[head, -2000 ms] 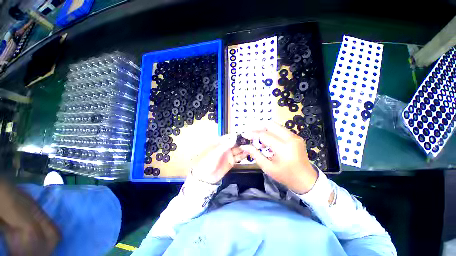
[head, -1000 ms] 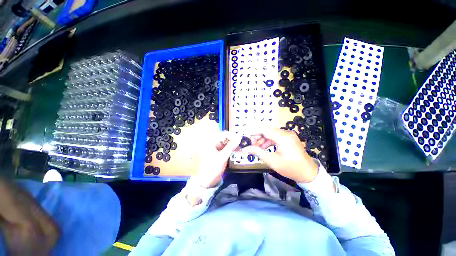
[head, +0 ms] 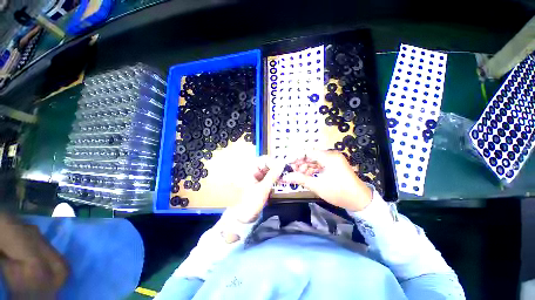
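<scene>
My left hand [head: 256, 186] and my right hand [head: 333, 179] meet over the near end of the black tray [head: 385, 146]. Their fingertips hold a small round black part [head: 287, 169] between them, mostly covered by the fingers. The adhesive sheet [head: 298, 105], white with rows of marks and dark rings along its left edge, lies in the left of the black tray under my hands. Loose black parts [head: 363, 140] lie in the right of that tray. The blue tray [head: 162, 146] at the left holds many more black parts.
Stacked clear trays [head: 111, 135] stand at the left. A spare white sheet [head: 414, 111] with black parts on it lies right of the black tray. Beyond are a clear bag [head: 454, 132] and a ringed sheet [head: 507, 126]. A person's blurred hand [head: 32, 258] shows lower left.
The black part between my fingertips showed more clearly a second ago and is now more covered. My right fingers have closed in around it. The trays have not moved.
</scene>
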